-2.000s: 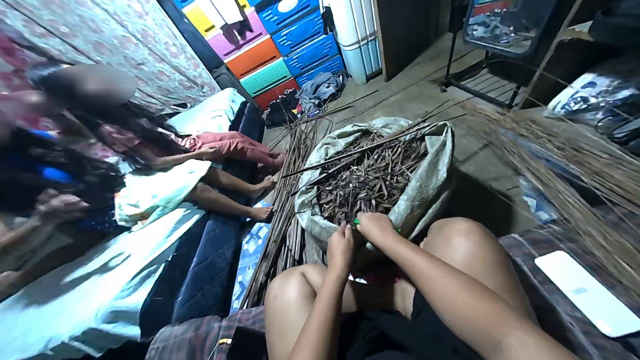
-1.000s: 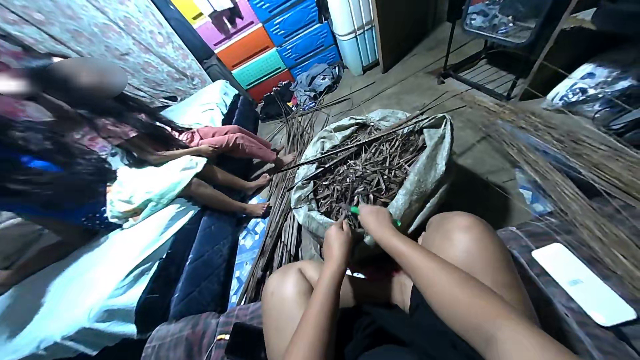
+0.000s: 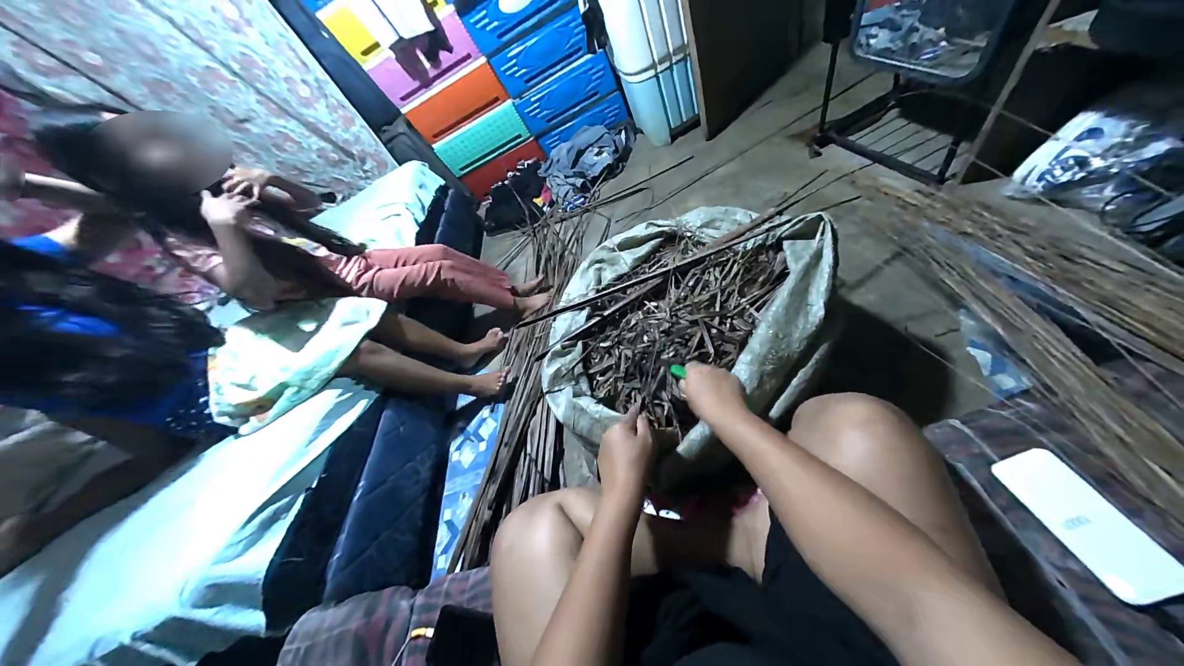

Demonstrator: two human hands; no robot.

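Observation:
A pale woven sack [image 3: 795, 305] with its rim rolled back stands in front of my knees, filled with short pieces of dried brown leaf or stalk [image 3: 675, 324]. Over its near edge, my right hand [image 3: 714, 392] is closed around a small green-handled tool [image 3: 679, 371], whose blade I cannot make out. Just left of it and a little lower is my left hand [image 3: 627, 449], its fingertips pinched on what looks like a thin dried strip. Some long dark stalks [image 3: 647, 277] lie across the sack's opening.
Long dried stalks [image 3: 518, 435] lie on the floor left of the sack, and a larger bundle [image 3: 1045, 333] is at the right. Two people sit on the mattress [image 3: 388, 490] at left. A white phone-like object [image 3: 1087, 527] rests beside my right thigh.
My hands have moved slightly apart over the sack. On the left, a seated person has raised both hands to their long hair.

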